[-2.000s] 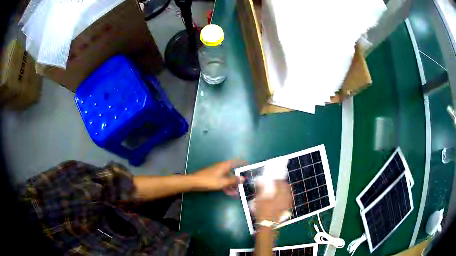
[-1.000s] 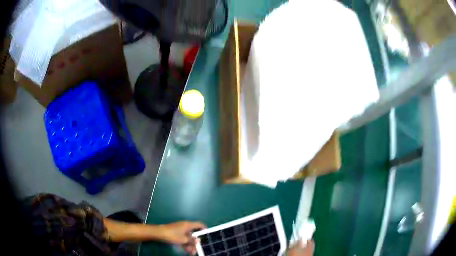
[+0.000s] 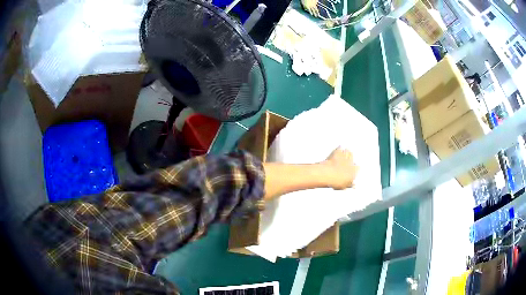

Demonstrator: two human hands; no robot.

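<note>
My left hand [image 3: 342, 168] lies with curled fingers on top of the stack of white foam sheets [image 3: 323, 216]. Whether it grips a sheet cannot be told. The stack stands in a brown open carton [image 3: 245, 235] on the green bench. My left forearm and plaid sleeve reach across the carton's left wall. The upper edge of a solar panel [image 3: 239, 290] shows at the bottom of the picture; the rest is cut off. My right hand is out of view.
A black pedestal fan [image 3: 202, 63] stands left of the bench, by a red crate [image 3: 199, 131]. A blue stool [image 3: 78, 158] and a carton with clear bags [image 3: 86, 106] are further left. Metal rails and brown cartons [image 3: 444, 98] are at right. Another person's hand [image 3: 311, 7] shows at the top.
My left hand has left the panel and moved up onto the foam stack. My right hand has gone out of view. The view has shifted, showing more of the bench's far end.
</note>
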